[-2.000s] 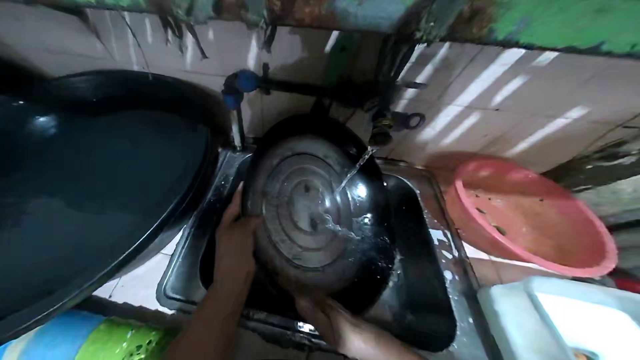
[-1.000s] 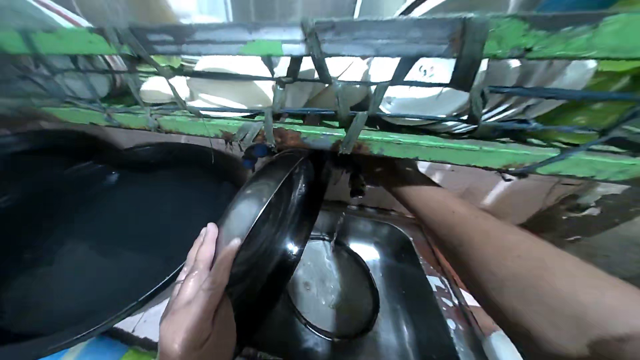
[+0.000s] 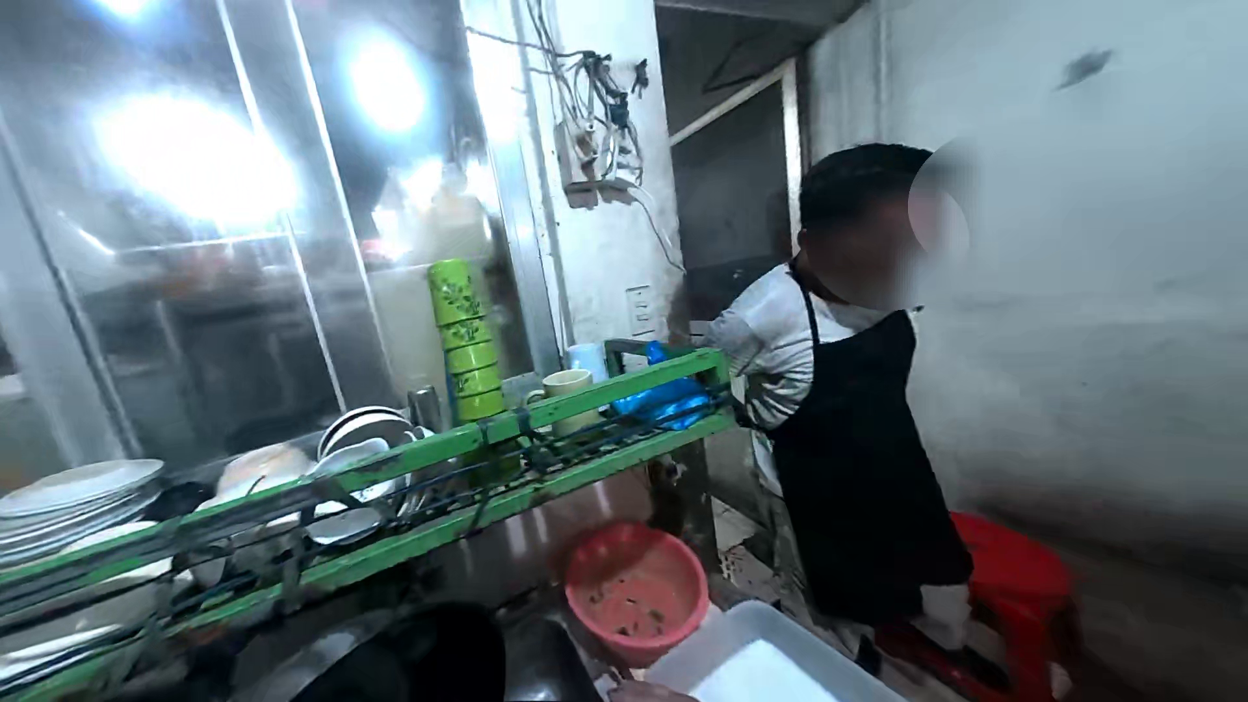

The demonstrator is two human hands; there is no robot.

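Note:
Low in the view, a small part of my right hand (image 3: 648, 690) shows at the bottom edge, beside the near left corner of a whitish plastic tub (image 3: 756, 624). Its fingers are mostly cut off, so their grip cannot be told. My left hand is out of view. A large black pan (image 3: 429, 648) stands tilted at the bottom left, partly cut off, over the dark metal sink (image 3: 551, 663). Behind the tub sits a red plastic basin (image 3: 634, 643) with dark scraps inside.
A green metal dish rack (image 3: 575, 478) crosses above the sink, bearing stacked white plates (image 3: 83, 492), a mug (image 3: 567, 385), green stacked containers (image 3: 466, 341) and a blue plastic bag (image 3: 668, 395). A person in a black apron (image 3: 858, 468) stands at the right near a red stool (image 3: 1019, 565).
The view has swung up and right. My left hand, seen earlier against the tilted pan, has left the view. My right arm no longer reaches across toward the tap.

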